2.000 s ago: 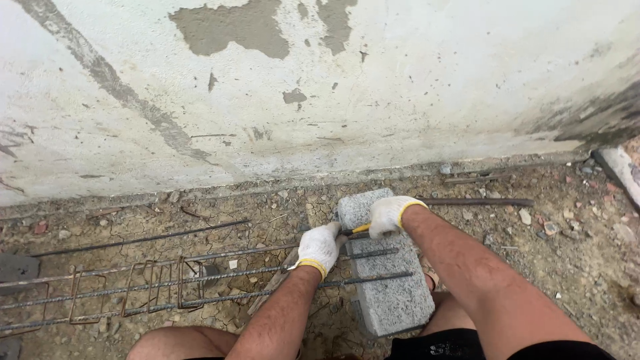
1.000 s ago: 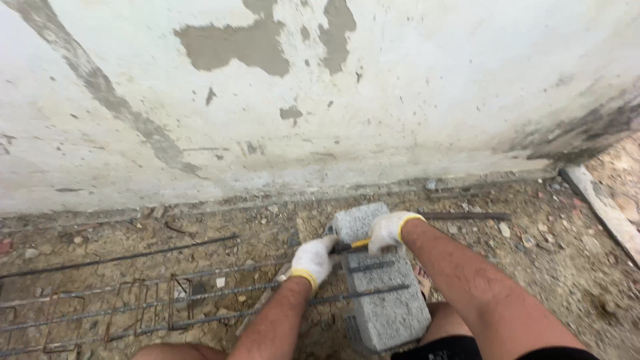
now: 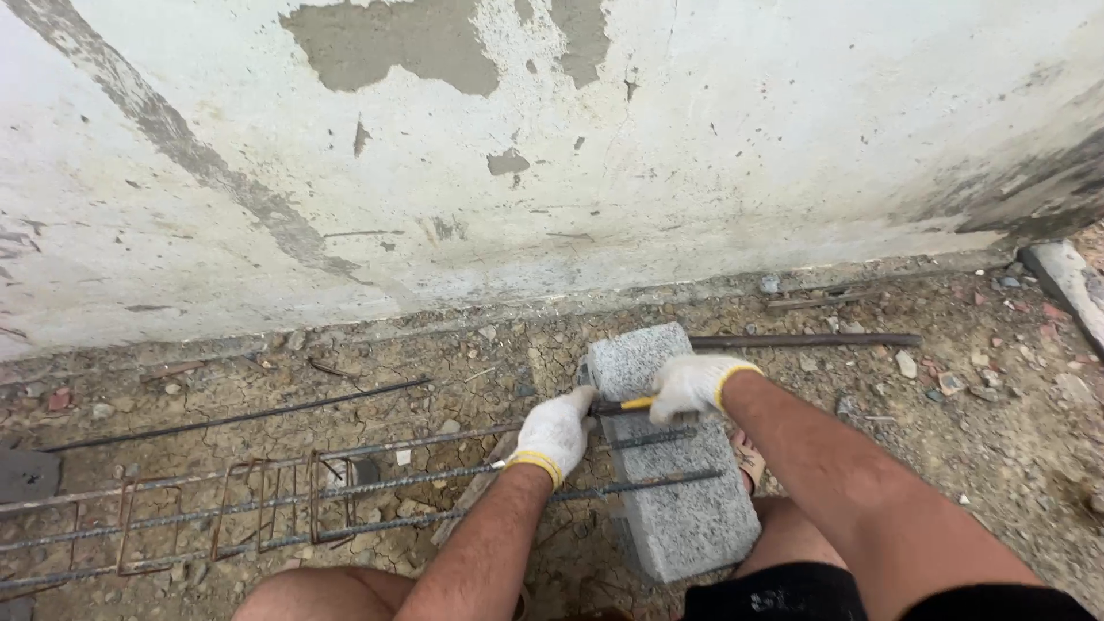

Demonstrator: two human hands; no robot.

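Note:
A rebar cage (image 3: 285, 496) of ribbed bars and thin rusty stirrups runs in from the left, its bar ends lying over a grey concrete block (image 3: 690, 517). My left hand (image 3: 555, 431), in a white knit glove with a yellow cuff, closes around the end portion of the uppermost bar at the block's left edge. Above the block my right hand (image 3: 690, 385), gloved alike, grips a small yellow thing (image 3: 640, 402), perhaps a marker or tool handle, with its tip at that bar. The fingers hide most of it.
A white wall (image 3: 604, 216) with peeling plaster rises just beyond. A loose rebar (image 3: 241, 421) lies behind the cage, and a dark rod (image 3: 802, 341) reaches right from behind the block. A wood piece (image 3: 474, 496) lies under the cage; rubble covers the soil. My bare knees flank the work.

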